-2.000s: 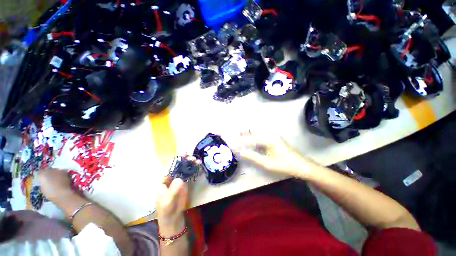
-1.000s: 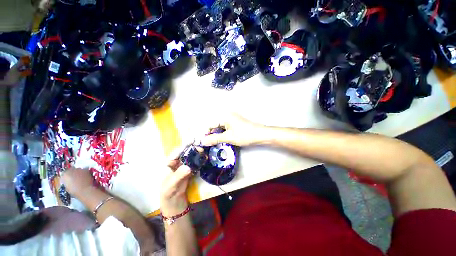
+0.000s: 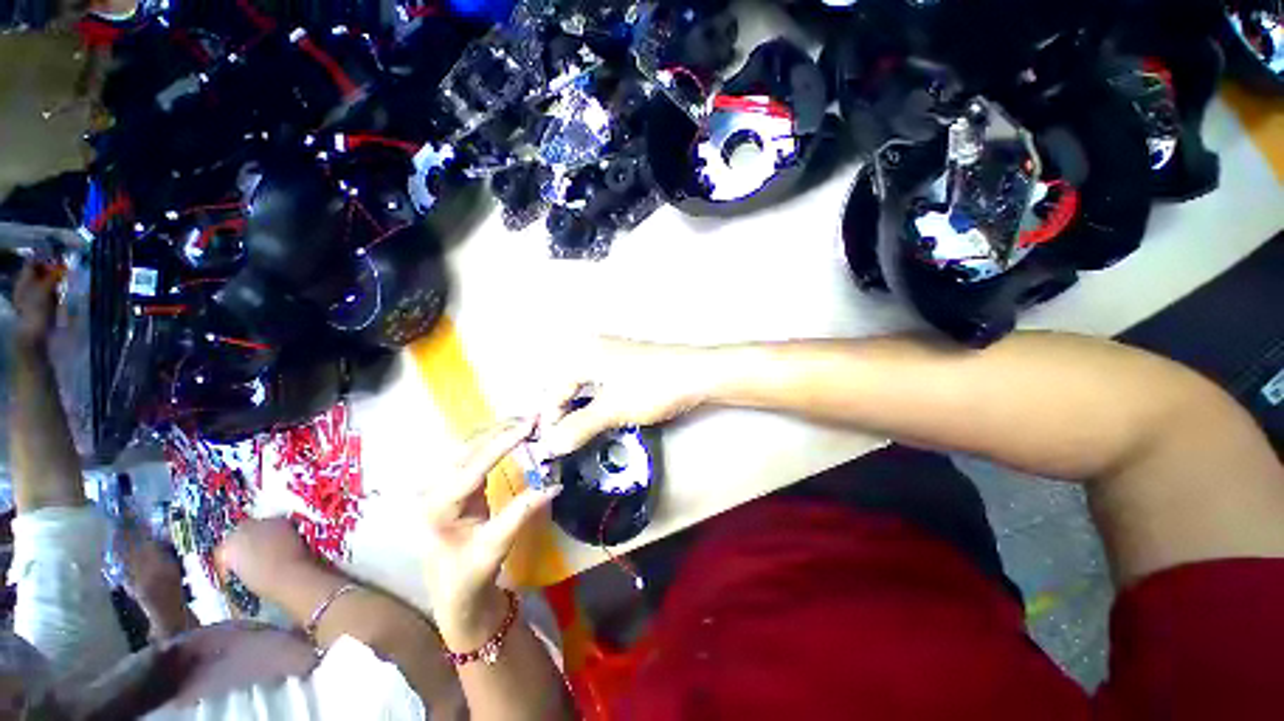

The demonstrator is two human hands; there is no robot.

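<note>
A round black camera housing (image 3: 608, 493) with a white disc inside stands near the bench's front edge, a thin lead hanging from it toward me. My left hand (image 3: 486, 514) is at its left side, its fingers pinching a small dark camera module (image 3: 539, 472), mostly hidden by the fingers. My right hand (image 3: 627, 395) reaches over the housing's far side, its fingertips meeting the left fingers at the module. What the right fingertips grip is too small and blurred to tell.
Black housings with red leads are heaped at left (image 3: 289, 254) and right (image 3: 972, 211). Loose camera modules (image 3: 570, 155) lie mid-bench. Red leads (image 3: 321, 479) lie by a neighbour's hand (image 3: 268, 556). Another person's arm (image 3: 42, 380) shows far left. Yellow tape (image 3: 448, 373) crosses the bench.
My right hand has come from right of the housing to the module in my left hand. The module has turned and is now mostly covered by fingers. The view has shifted.
</note>
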